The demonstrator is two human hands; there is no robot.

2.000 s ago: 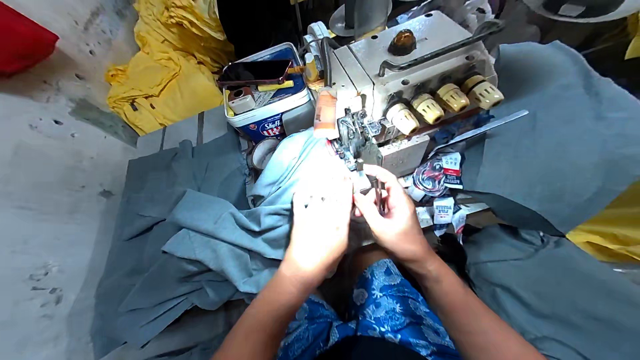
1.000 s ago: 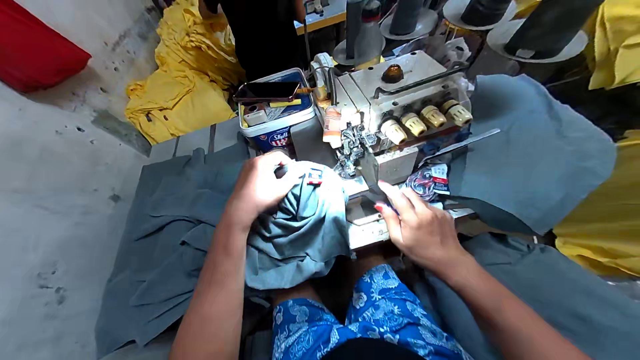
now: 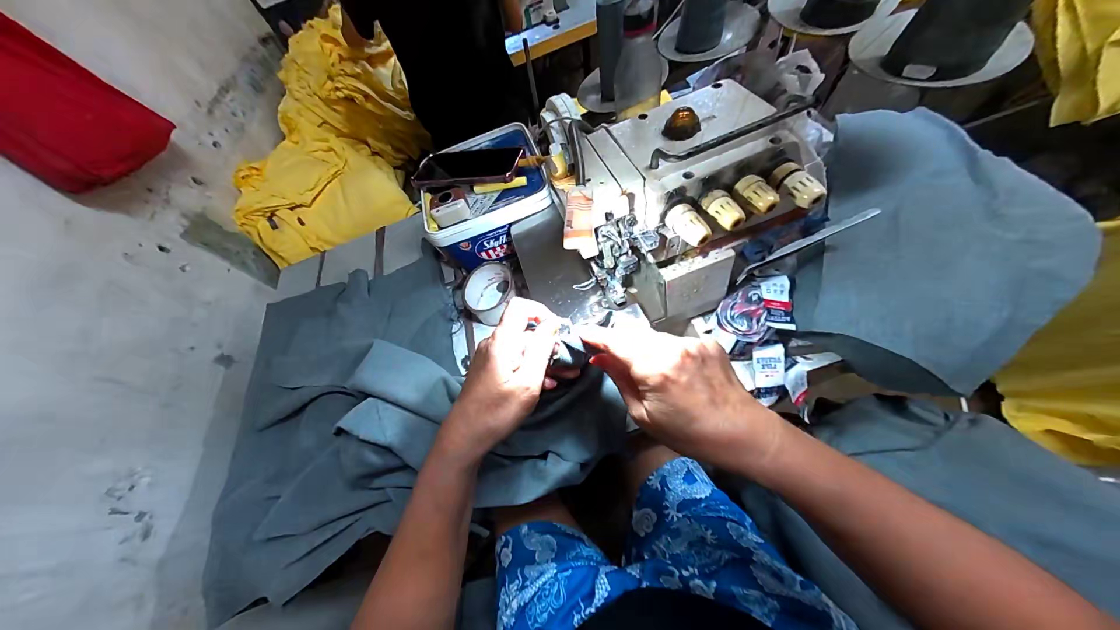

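My left hand (image 3: 512, 363) pinches a bunched edge of grey fabric (image 3: 398, 420), which spreads from my lap over the table on the left. Close beside it, my right hand (image 3: 674, 376) has its thumb and fingers closed at the same edge; whether it also holds a small tool cannot be told. Both hands are just in front of the needle and presser foot area (image 3: 617, 258) of an overlock sewing machine (image 3: 709, 166) with several cream tension dials. Glare hides the fingertips in part.
A plastic tub (image 3: 534, 206) holding a phone (image 3: 468, 166) stands behind a roll of tape (image 3: 488, 291). Small woven labels (image 3: 768, 367) and a long metal tool (image 3: 814, 241) lie right of the machine. Thread cones (image 3: 700, 26) stand behind, yellow fabric (image 3: 324, 201) back left, more grey fabric (image 3: 945, 227) right.
One second ago my hands were apart, the left on the cloth's far side and the right by the machine's front. Now they are together at a gathered edge of the cloth.
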